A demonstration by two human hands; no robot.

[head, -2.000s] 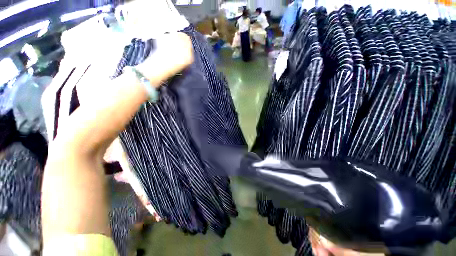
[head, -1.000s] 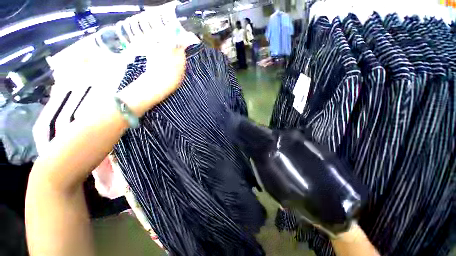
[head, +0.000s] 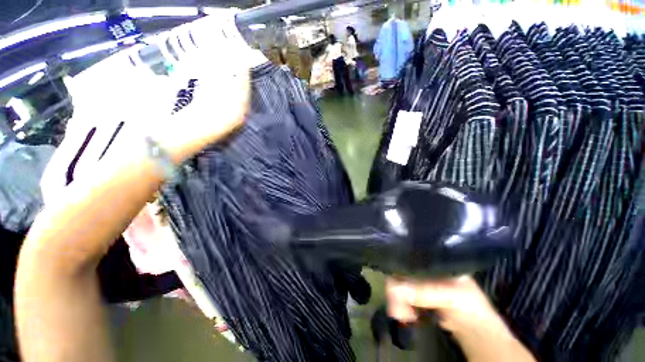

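The glossy black hair dryer [head: 431, 226] lies level across the middle, its nozzle pointing left at the striped garments [head: 262, 205] on the left rail. My right hand [head: 431, 297] grips its handle from below. My left hand [head: 219, 102] is raised at the shoulders of the left striped garments, just under the white hangers [head: 205, 42]. Glare washes out its fingers, so I cannot tell whether it holds cloth or a hanger. The nozzle end is blurred.
More striped garments [head: 537, 141] hang tightly on the right, one with a white tag [head: 404, 137]. A metal rail [head: 283, 10] runs at upper left. Floral cloth [head: 152, 244] hangs behind the left garments. Beyond the aisle are a light blue shirt [head: 393, 49] and two people [head: 338, 63].
The dryer first swung left and up from the lower right, then turned nearly level with its nozzle lower. My left hand stays raised, shifted slightly left in view. The left garments' cloth has shifted.
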